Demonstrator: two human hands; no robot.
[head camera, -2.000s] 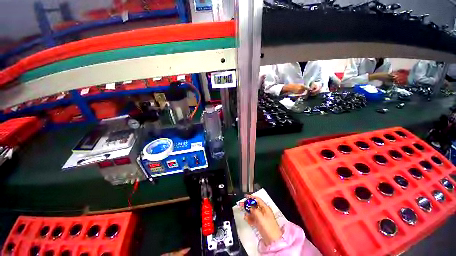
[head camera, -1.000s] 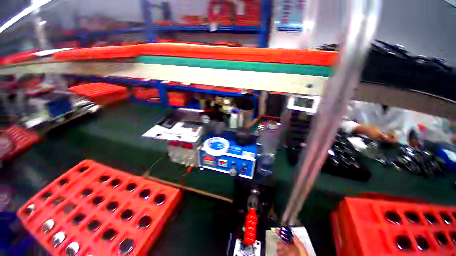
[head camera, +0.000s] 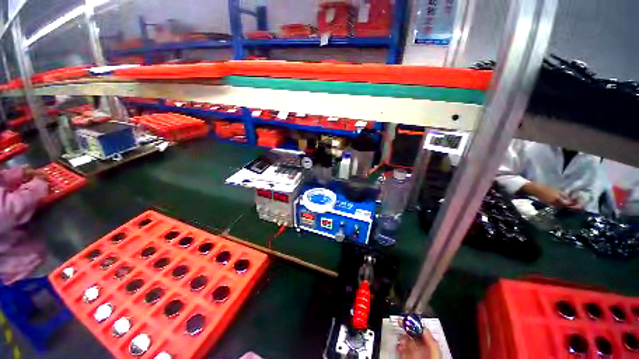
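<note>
My right hand (head camera: 420, 346) is at the bottom edge, partly cut off, and holds a small dark shiny round unit (head camera: 412, 324) at its fingertips, above the white record sheet (head camera: 443, 335). Just left of it stands the black clamp fixture with its red handle (head camera: 361, 306) upright over a silver plate (head camera: 354, 343). My left hand is not clearly in view; only a small pink patch, perhaps a sleeve, shows at the bottom edge.
The left red tray (head camera: 231, 301) holds round units. A right red tray stack (head camera: 499, 329) stands beyond the metal post (head camera: 476, 175). A blue control box (head camera: 336, 219), power supply (head camera: 275, 205) and clear cylinder (head camera: 394, 203) stand behind the fixture. Other people sit at far left and far right.
The view has swung left, bringing the left tray into fuller view and moving the fixture rightwards. The round unit is still in my right hand. The fingers seen near the bottom edge earlier no longer show.
</note>
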